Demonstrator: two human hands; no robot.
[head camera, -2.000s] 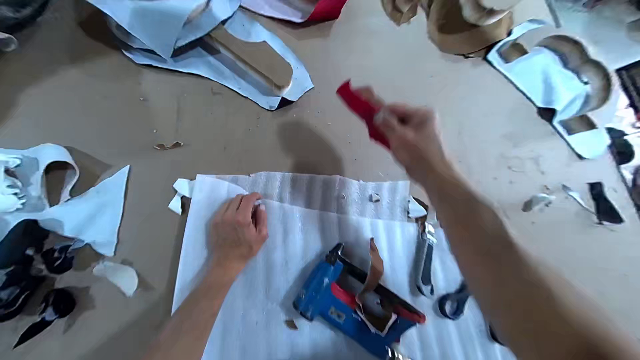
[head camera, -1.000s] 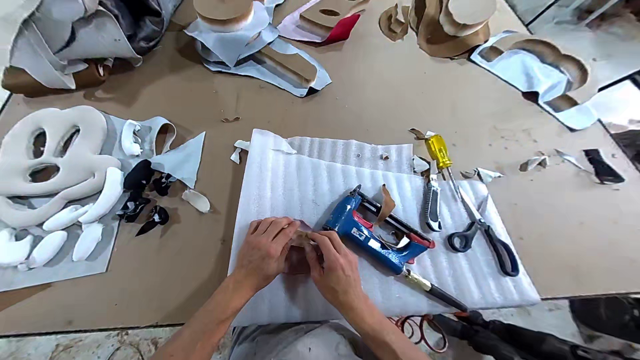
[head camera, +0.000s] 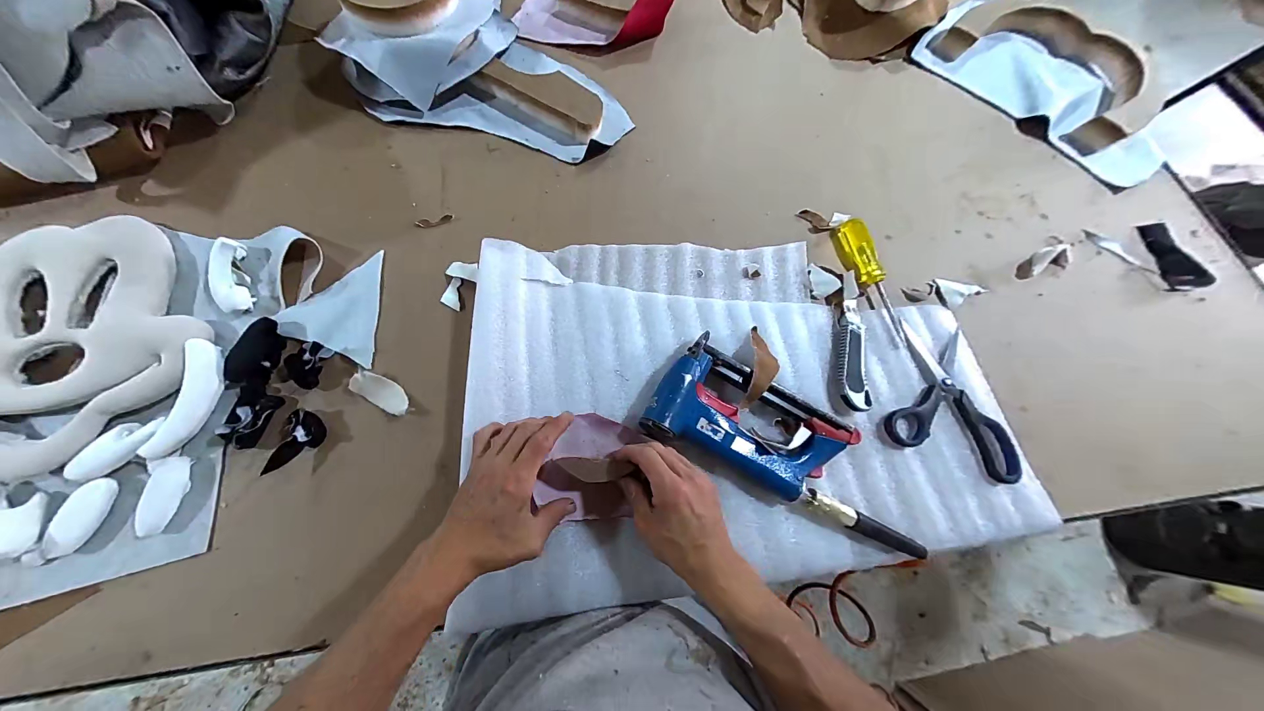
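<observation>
A pinkish piece of fabric lies on the white foam sheet, with a small tan pad on it. My left hand rests flat over the fabric's left edge, thumb at its lower side. With thumb and fingers, my right hand pinches the right end of the tan pad. Just right of the fabric is a blue pneumatic staple gun with a brown scrap on it. Farther right lie a utility knife, a yellow-handled screwdriver and scissors.
Padded cream character-face shape, white padded pieces and black pieces lie at left. Fabric-covered cutouts stand at the back, another cutout at back right. An orange hose hangs below the table's front edge.
Two seconds ago my right hand held a red piece above the table, away from my left hand. Both hands are now together at the pinkish fabric, left of the staple gun. The view has shifted.
</observation>
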